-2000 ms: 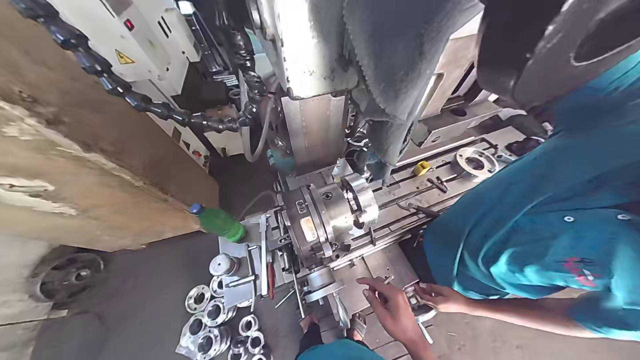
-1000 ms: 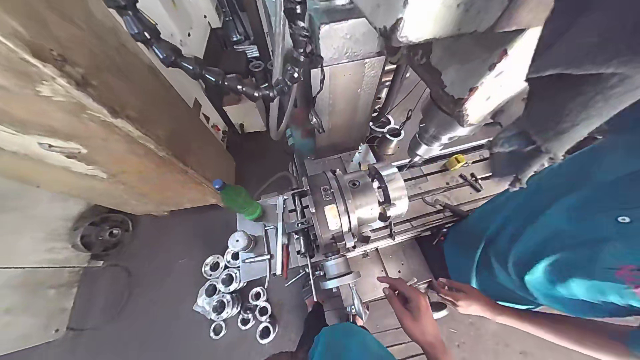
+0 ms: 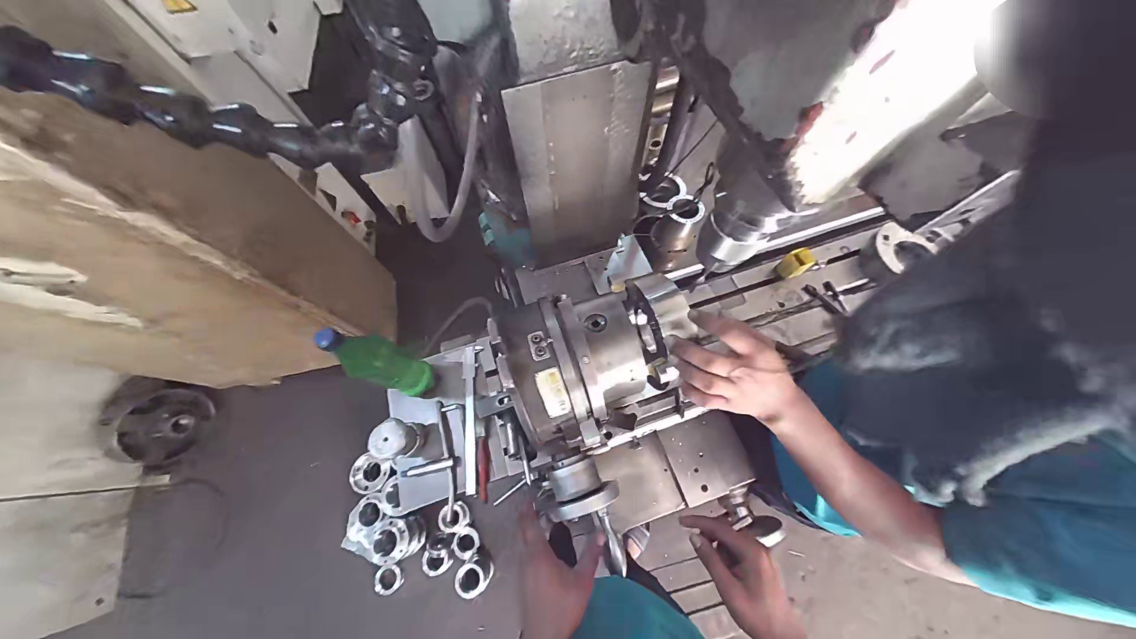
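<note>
My left hand is low in the head view, fingers apart, beside the crank handle of a handwheel; whether it touches the handle I cannot tell. My right hand, loosely bent and with nothing visible in it, is over the table below a metal knob. Above them a rotary indexing head with a jaw chuck lies on its side on the machine table. Another person's hand reaches in from the right, its fingertips at the ring part in the chuck.
A spindle with a tool hangs right of the chuck. The slotted table holds a yellow tape measure and hex keys. At left are a green bottle, a caliper and metal rings. A co-worker's sleeve fills the right.
The other person's hand has moved up from beside my right hand to the chuck. My left hand has come into view by the handwheel. The view has shifted closer.
</note>
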